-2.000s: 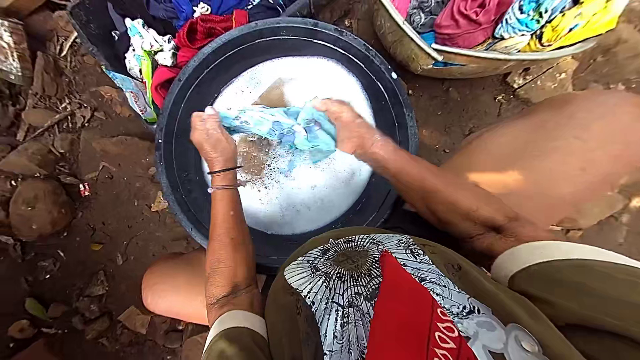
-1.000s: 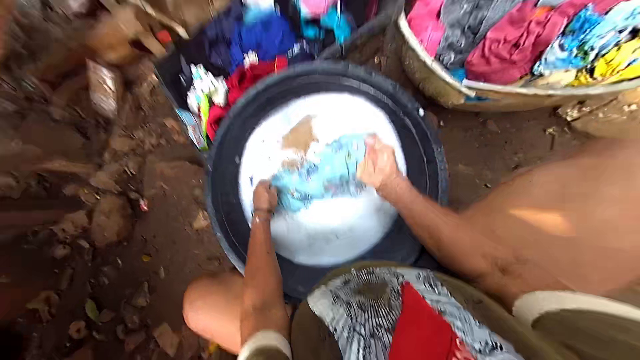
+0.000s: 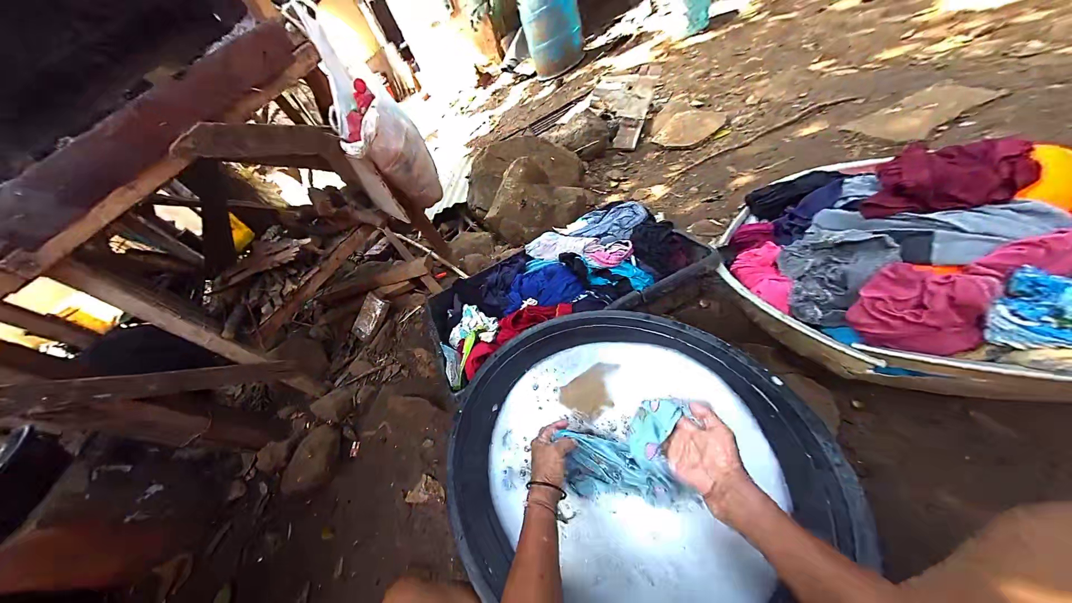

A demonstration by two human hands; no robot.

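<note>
A wet light-blue patterned cloth (image 3: 615,461) is stretched between my hands over a round black plastic tub (image 3: 825,469). White suds (image 3: 662,553) cover most of the water in the tub, with a brown gap in the foam behind the cloth. My left hand (image 3: 551,456), with a dark band at the wrist, grips the cloth's left end. At the cloth's right end is my right hand (image 3: 706,452), palm turned up, with the cloth held at its fingers and thumb. The cloth's lower side touches the suds.
Behind the tub, a black rectangular container (image 3: 674,289) holds mixed clothes. A wide basin (image 3: 796,347) heaped with garments stands at the right. Rocks (image 3: 523,188) and scrap wood lie beyond and to the left, where a plastic bag (image 3: 394,142) hangs from a wooden frame (image 3: 251,142).
The view has tilted up, bringing in the wooden frame and yard. The right hand has turned palm up; both hands still hold the blue cloth over the tub.
</note>
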